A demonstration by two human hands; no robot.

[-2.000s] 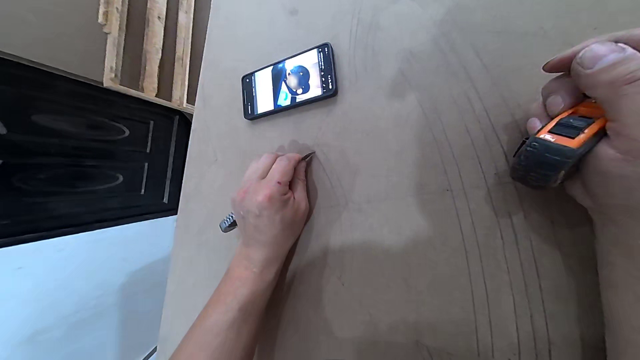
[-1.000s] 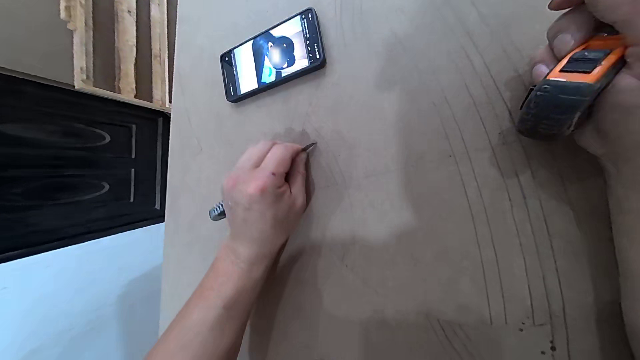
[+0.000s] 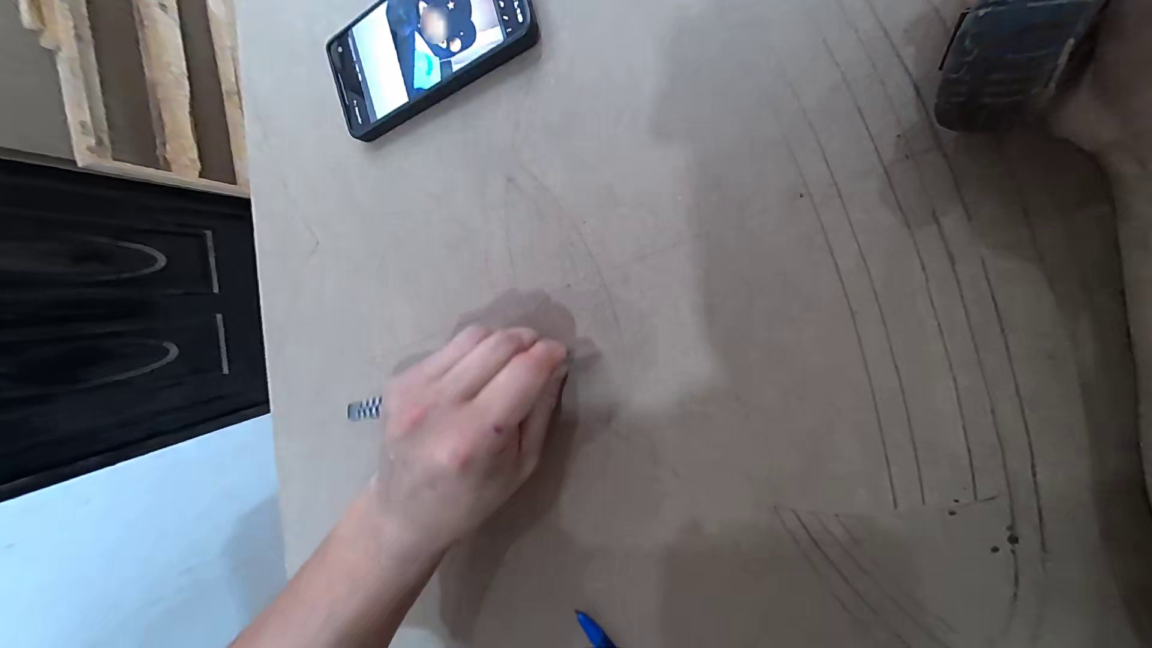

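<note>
My left hand (image 3: pixel 472 432) rests on a tan board (image 3: pixel 738 315), closed around a slim tool whose knurled metal end (image 3: pixel 364 409) sticks out to the left; its tip is hidden by the fingers. At the upper right edge, my right hand (image 3: pixel 1102 117) is partly cut off by the frame and holds a tape measure (image 3: pixel 1012 67), of which only the dark end shows. Several curved pencil lines run down the board between the hands, with faint strokes above my left hand.
A phone (image 3: pixel 432 54) with a lit picture lies on the board at the top. Below my left hand, a blue pen (image 3: pixel 594 630) enters the frame. Beyond the board's left edge are a dark panelled door (image 3: pixel 117 315) and wooden slats (image 3: pixel 166 90).
My left hand has moved down the board, away from the phone. The blue pen has come into view at the bottom as the view shifts. The tape measure stays in my right hand.
</note>
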